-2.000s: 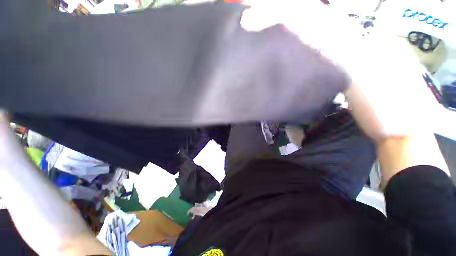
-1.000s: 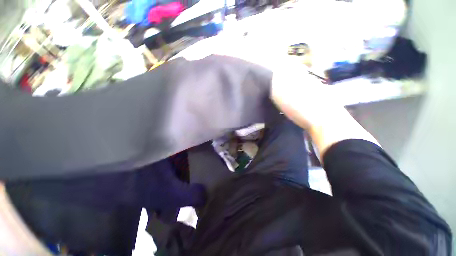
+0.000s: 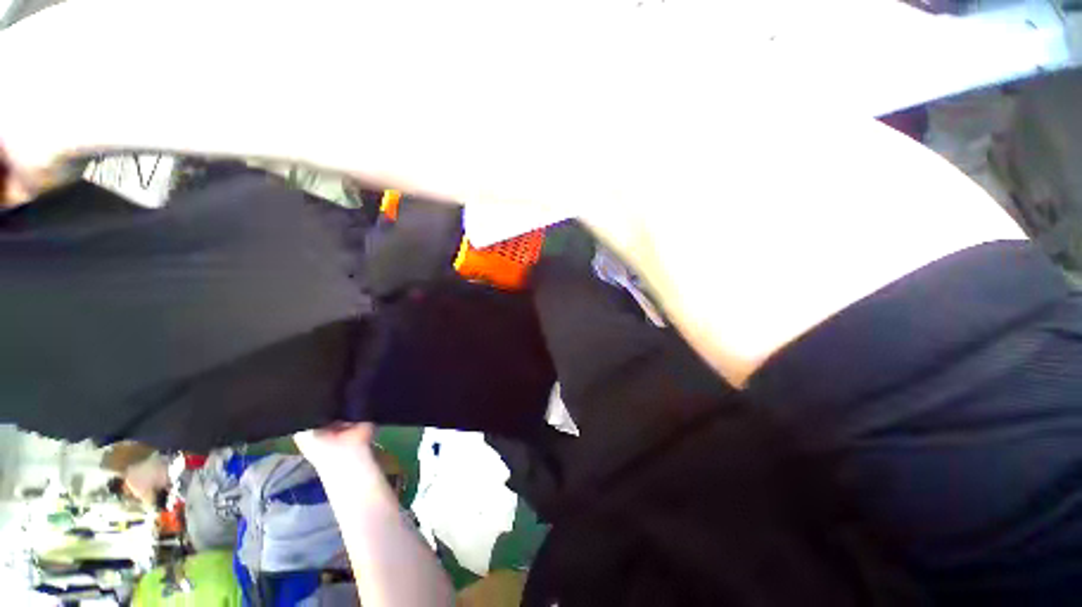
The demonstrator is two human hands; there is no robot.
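Observation:
A large black garment panel point(image 3: 178, 302) hangs spread out across the left half. My left hand point(image 3: 338, 441) pinches its lower edge from below. My right arm, very overexposed, reaches across the top to the far left. My right hand point(image 3: 17, 178) is at the left edge, partly cut off, closed at the panel's upper edge; its fingertips are hardly visible. More dark cloth point(image 3: 457, 356) hangs beside the panel and meets the dark clothing on my lap.
An orange basket point(image 3: 508, 259) shows behind the cloth, partly covered. A washed-out white surface fills the top. Below lie a white piece point(image 3: 465, 492) on green floor, a grey and blue bundle point(image 3: 285, 522) and lime-green cloth point(image 3: 190, 583).
The view has turned. My right hand has moved from the middle to the far left. My left hand now shows at the panel's lower edge, and the orange basket has come into view.

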